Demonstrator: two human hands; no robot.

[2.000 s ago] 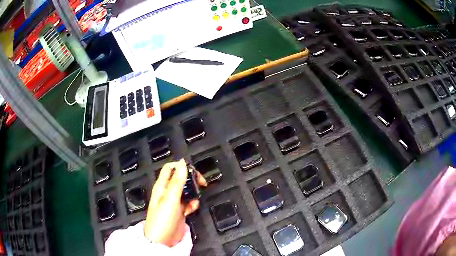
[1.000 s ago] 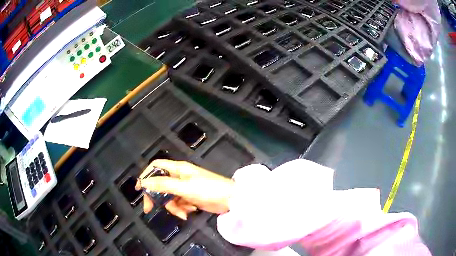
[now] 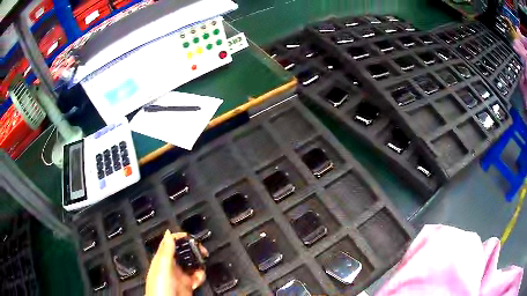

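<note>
My left hand (image 3: 173, 269), bare, is at the lower left over the foam tray. It holds a smartwatch body (image 3: 188, 254) between thumb and fingers, tilted, with small light marks on its dark face. The dark grey foam tray (image 3: 341, 199) has square pockets, several with black watch bodies (image 3: 237, 207) and some empty. One watch body (image 3: 342, 266) near the tray's lower right lies askew with a bright, reflecting face. My right hand is out of the picture; only a pink sleeve (image 3: 451, 263) shows at the lower right.
A calculator (image 3: 99, 165), a paper slip (image 3: 193, 124) with a pen (image 3: 171, 108), a white tester (image 3: 156, 63) and a small fan (image 3: 26, 104) stand beyond the tray. More foam trays (image 3: 399, 110) overlap at right. A blue stool (image 3: 508, 156) is at the right edge.
The view has swung back left. My right hand, which held a watch body over the tray one second ago, has left the picture. My left hand is visible again, holding a watch body.
</note>
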